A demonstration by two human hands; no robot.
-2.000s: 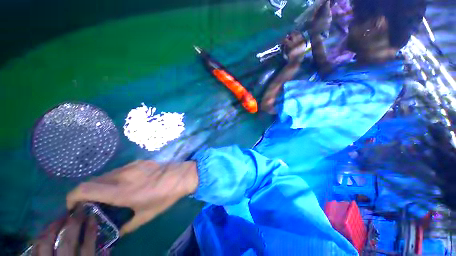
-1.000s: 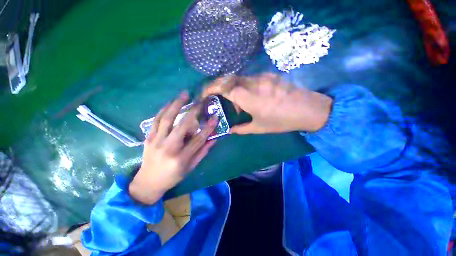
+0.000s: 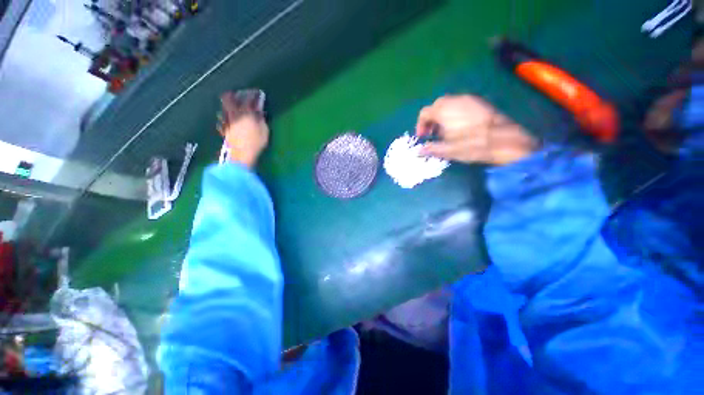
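My left hand (image 3: pixel 247 139) is stretched forward at the upper left, with its fingers on a greyish device housing (image 3: pixel 252 96). The housing is mostly hidden by the fingers, and a short white cable (image 3: pixel 225 151) shows beside the wrist. My right hand (image 3: pixel 475 131) is over the right edge of the pile of small white parts (image 3: pixel 409 162), its thumb and fingertips at the pile. It is blurred, and I cannot see whether a piece is between the fingertips. The round dimpled dish (image 3: pixel 346 165) lies just left of the pile.
Another housing with white cables (image 3: pixel 158 185) lies at the left. An orange-handled tool (image 3: pixel 567 92) lies at the upper right, near another person's hand (image 3: pixel 664 112). White cables (image 3: pixel 666 17) show top right. A crumpled clear bag (image 3: pixel 100 339) is lower left; fixtures (image 3: pixel 127 46) stand top left.
My left hand has moved forward and away from my right hand, with the housing at its fingers. My right hand has left the housing and moved to the white pile. The view has shifted.
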